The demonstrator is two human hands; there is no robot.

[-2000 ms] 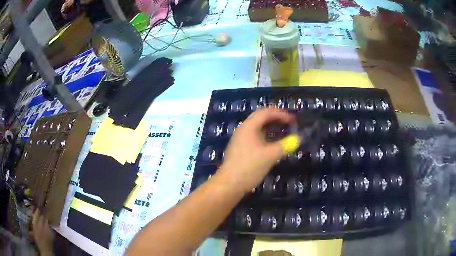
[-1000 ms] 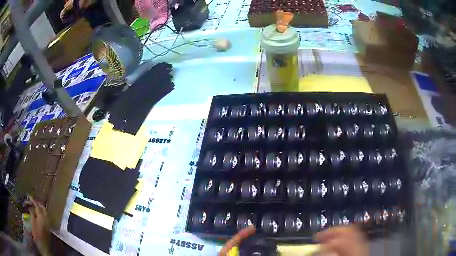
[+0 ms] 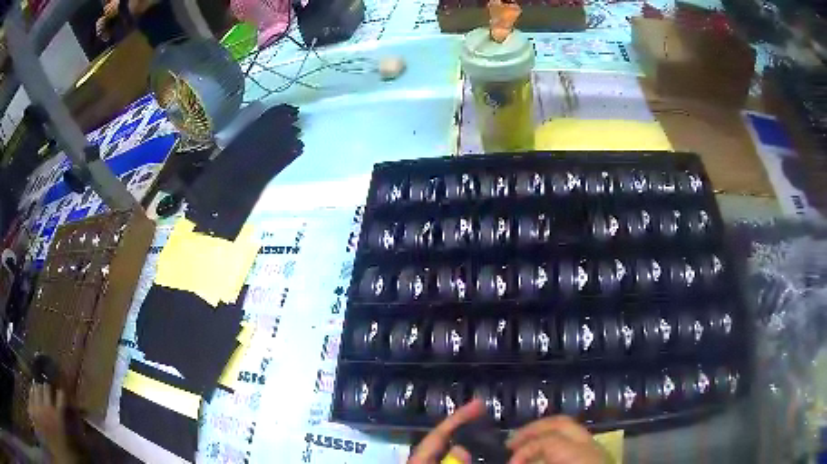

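Observation:
The black divided tray (image 3: 544, 364) holds rows of round black parts (image 3: 580, 337) standing on edge, with one empty slot in the second row. My left hand (image 3: 446, 437) is at the tray's front edge, cut off by the picture's bottom, with a yellow patch by its fingertips. My right hand (image 3: 560, 442) is close beside it, also cut off. A dark round part (image 3: 488, 446) is between the two hands; the fingers of both appear closed on it. It is blurred and partly hidden.
Black sheets (image 3: 186, 340) and yellow sheets (image 3: 204, 263) lie left of the tray. A lidded cup (image 3: 499, 100) stands behind it. A brown partition box (image 3: 127, 299) is at far left, with another person's hand (image 3: 47, 417) on it. Clear plastic (image 3: 784, 290) lies at right.
My left hand was over the tray's second row two seconds ago and is now at its front edge with the part. My right hand has moved left, up to the part. The view has shifted slightly.

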